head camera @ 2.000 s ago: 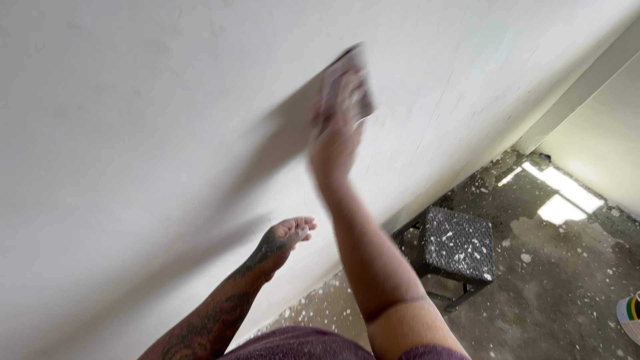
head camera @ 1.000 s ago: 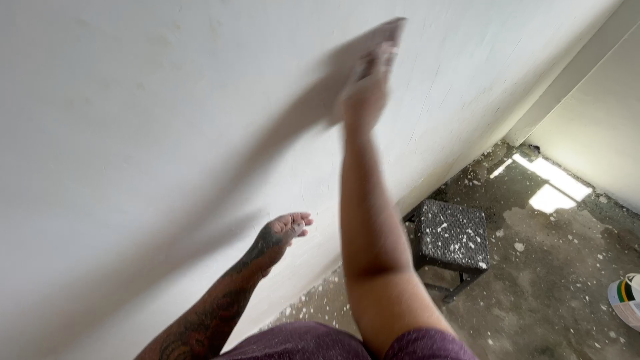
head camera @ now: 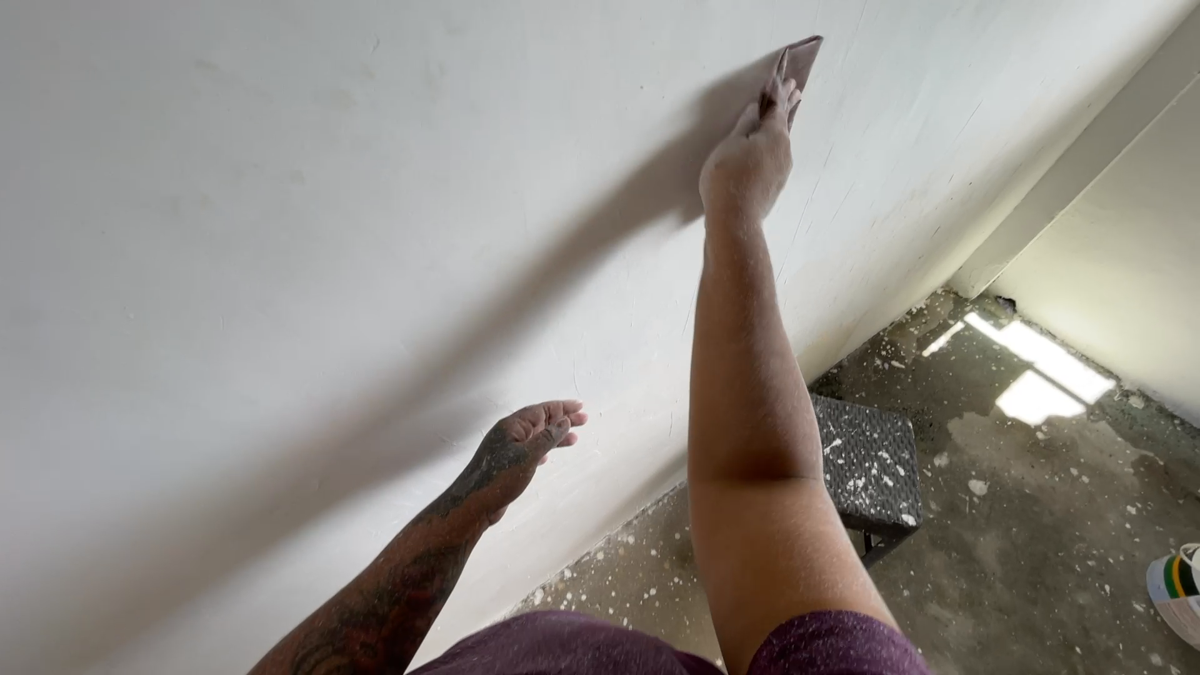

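Note:
My right hand is raised at the upper right, gripping a folded sheet of sandpaper that lies against the white plastered wall. The fingers are partly hidden behind the hand. Fine pale dust covers the skin of that hand and forearm. Lower down, near the middle, my left hand is held in front of the wall with its fingers slightly curled and nothing seen in it. The shadow of the right arm falls across the wall to the left.
A dark woven-pattern stool, spattered with white paint, stands on the speckled concrete floor to the right of my arm. A bucket with coloured bands is at the right edge. Another wall meets this one at the right.
My right hand has moved up and to the right along the wall with the sandpaper. The left hand has stayed nearly where it was.

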